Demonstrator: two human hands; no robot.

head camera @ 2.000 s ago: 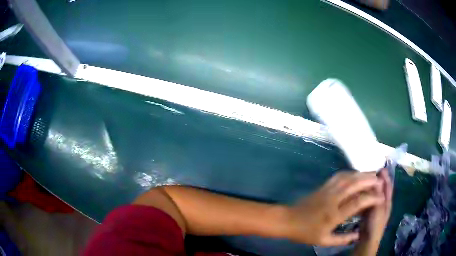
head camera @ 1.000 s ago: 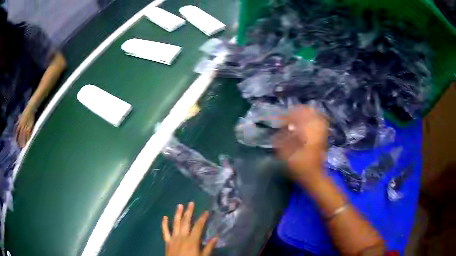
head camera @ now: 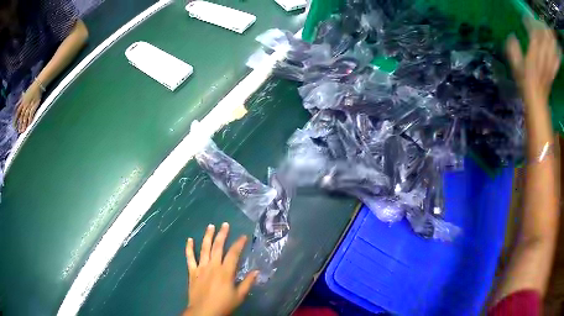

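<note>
A large heap of grey-purple polybags (head camera: 396, 117) with dark parts inside lies at the right, spilling from a green crate (head camera: 495, 18) onto the bench and over a blue bin (head camera: 383, 265). Two more bagged parts (head camera: 238, 185) lie on the bench left of the heap. My left hand (head camera: 216, 271) is at the bottom centre, fingers spread and empty, its fingertips beside the lower bag. My right hand (head camera: 537, 58) is at the upper right over the crate's right side, slightly blurred, fingers apart, with nothing visible in it.
White plastic units (head camera: 159, 65) lie on the green conveyor belt (head camera: 93, 179). A white edge rail (head camera: 154, 179) runs diagonally between belt and bench. Another person's hand and forearm (head camera: 29, 106) rest at the belt's far edge, upper left.
The view has swung right to the heap. My right hand has moved from the heap's front to the crate's right side. Bags have slid forward over the blue bin. White units have shifted up.
</note>
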